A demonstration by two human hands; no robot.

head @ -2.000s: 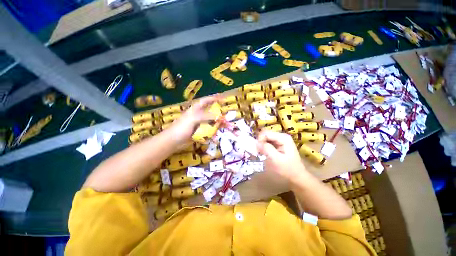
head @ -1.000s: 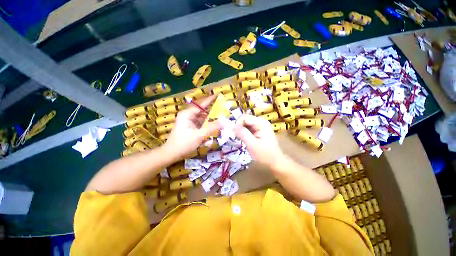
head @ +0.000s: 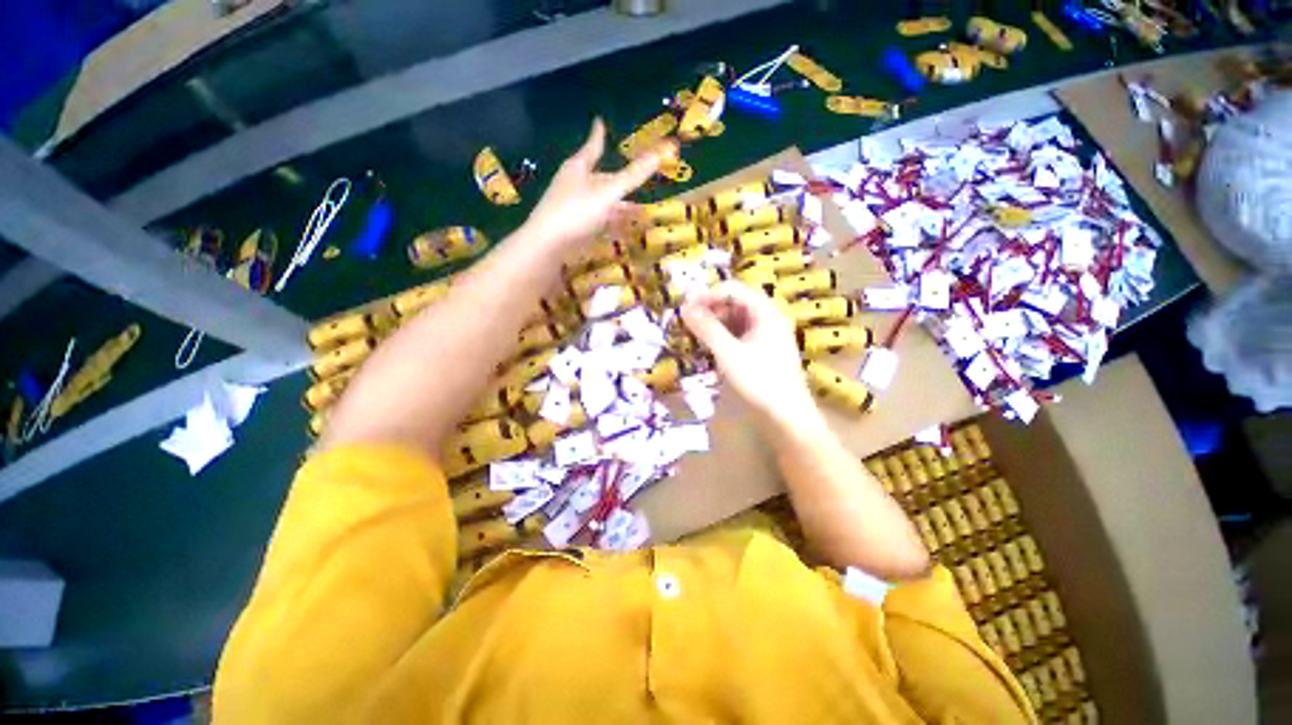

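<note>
My left hand (head: 584, 203) reaches over the back edge of the board, fingers spread, next to a flat yellow part (head: 649, 136) on the green belt. No piece shows in it. My right hand (head: 744, 340) is over the board with its fingertips together; whether they pinch something small cannot be told. White wired pieces (head: 609, 371) with red leads lie in a loose heap between and below my hands. Yellow housings (head: 485, 442) lie in rows on the brown work board (head: 907, 383), partly hidden by my left forearm.
A large heap of white wired pieces (head: 992, 255) lies at the right. A carton (head: 1155, 496) of yellow housings stands at lower right. Blue cylinders (head: 371, 227), yellow parts and white cords lie on the belt. White scrap (head: 210, 425) lies left. A grey rail (head: 170, 262) crosses the upper left.
My left hand has moved from the heap up to the belt, and the yellow piece it held no longer shows in it. My right hand stays near the heap, slightly further right.
</note>
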